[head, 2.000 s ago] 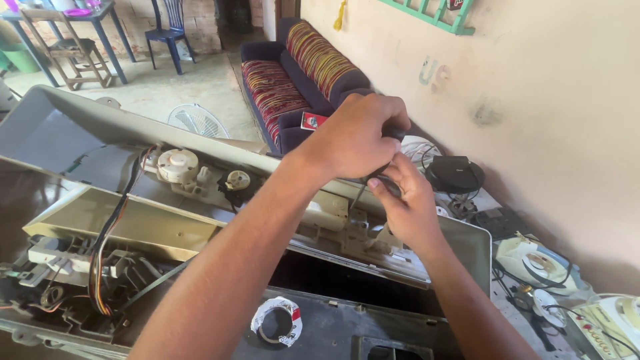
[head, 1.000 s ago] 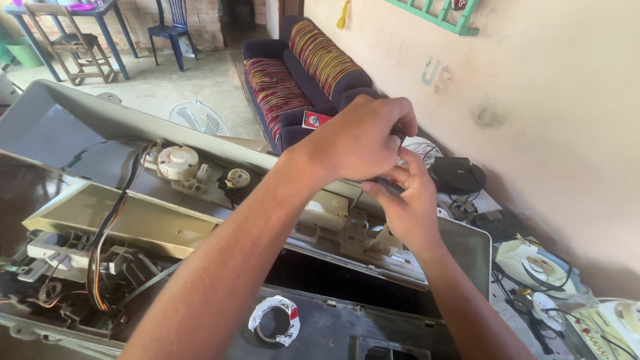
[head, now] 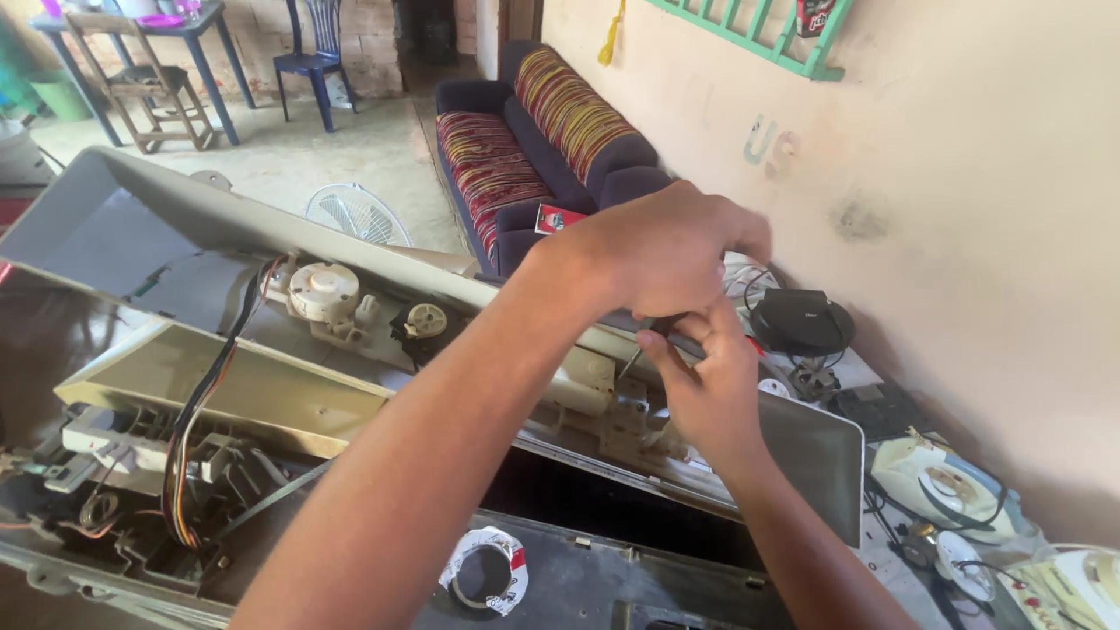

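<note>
My left hand (head: 669, 249) is bent over the top of a slim tool, probably a screwdriver, with its fingers curled down on the far side and partly hidden. Just below, my right hand (head: 713, 376) pinches the tool's dark lower handle between thumb and fingers. The thin metal shaft (head: 630, 361) slants down to white plastic parts inside an opened grey appliance panel (head: 809, 464), likely a washing machine's; its tip is hard to make out. Left of my forearm, the panel carries a round white plastic part (head: 324, 291), a smaller dial-like part (head: 426, 321) and a wire bundle (head: 206, 385).
A roll of tape (head: 484, 570) lies on the dark appliance surface nearest me. To the right are a black round device (head: 801, 322), a clothes iron (head: 945, 490) and loose wired parts. Beyond the panel stand a fan (head: 357, 214) and a striped sofa (head: 490, 157).
My left hand has turned on the tool, and its fingers reach farther right and lower than before. My right hand stays just under it.
</note>
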